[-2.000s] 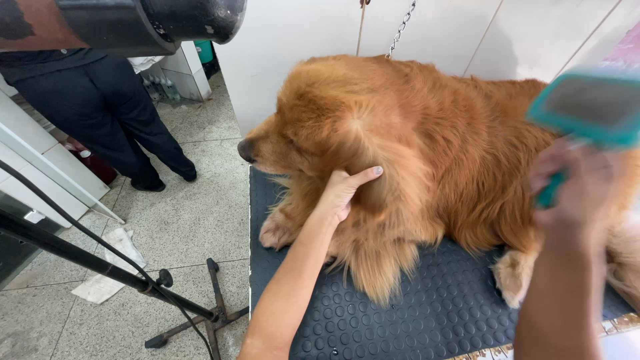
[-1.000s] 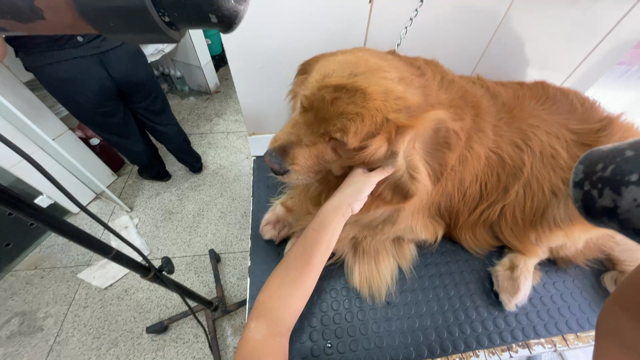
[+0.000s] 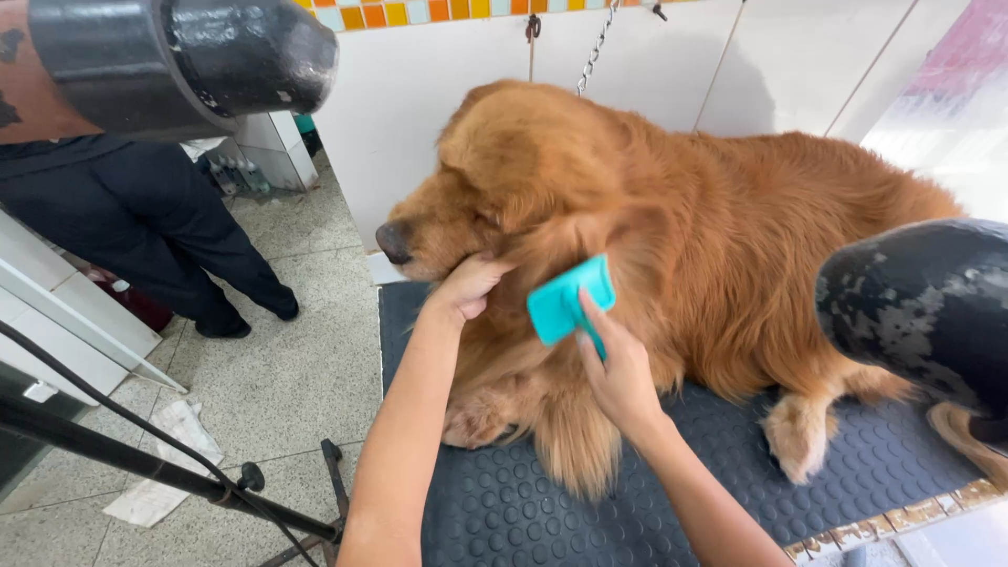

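Note:
A golden-red long-haired dog (image 3: 756, 228) lies on a black rubber-studded grooming table (image 3: 504, 512), its head toward the left. My left hand (image 3: 475, 285) is at the dog's cheek below the eye, its fingers partly hidden in the fur; it seems to pinch some hair near the ear. In my right hand (image 3: 618, 366) is the handle of a teal slicker brush (image 3: 568, 301). The brush head lies against the fur below the ear, back side up, so its bristles are hidden.
Black dryer nozzles (image 3: 252, 59) reach in at upper left and at the right (image 3: 913, 307). A metal chain (image 3: 598, 47) hangs at the tiled wall behind the dog. A person in dark trousers (image 3: 150, 220) stands at left, beyond a black stand (image 3: 157, 468) and its cable.
The right hand, out of view one second ago, is back with the teal brush, now on the fur below the ear. The left hand has shifted from the ear area toward the cheek.

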